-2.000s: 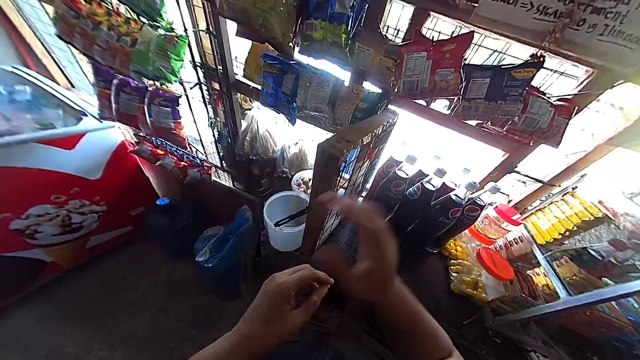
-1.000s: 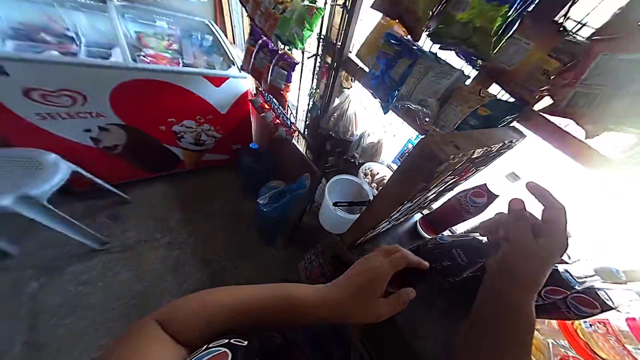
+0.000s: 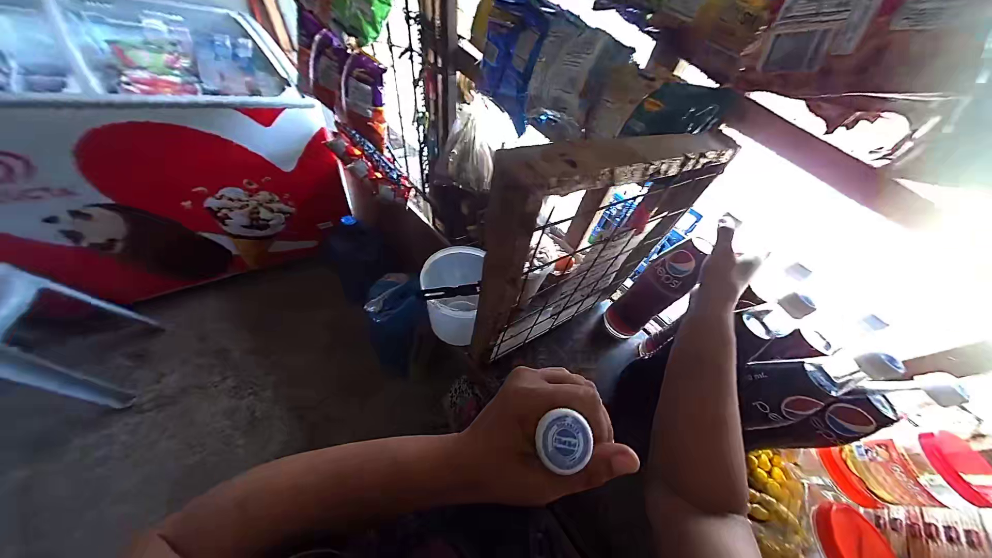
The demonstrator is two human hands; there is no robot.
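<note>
My left hand (image 3: 542,438) is closed around the neck of a bottle, whose white and blue cap (image 3: 564,441) shows above the fist; the bottle's body is hidden beneath. Farther off, my right hand (image 3: 727,260) is raised at a Pepsi bottle (image 3: 655,291) that stands behind the wood-framed wire mesh panel (image 3: 604,248). Glare washes out its fingers, so its hold is unclear. More dark Pepsi bottles (image 3: 806,407) with white caps stand to the right of my right forearm.
A white bucket (image 3: 453,322) and a blue bag (image 3: 395,322) are left of the mesh panel. An ice cream freezer (image 3: 155,201) and a white plastic chair (image 3: 58,372) are at left. Snack packets (image 3: 573,70) hang above. Red-lidded jars (image 3: 849,535) fill the lower right.
My left hand, with its fingers apart one second ago, is now closed on a capped bottle. My right hand has moved farther forward. The view has turned left since two seconds ago.
</note>
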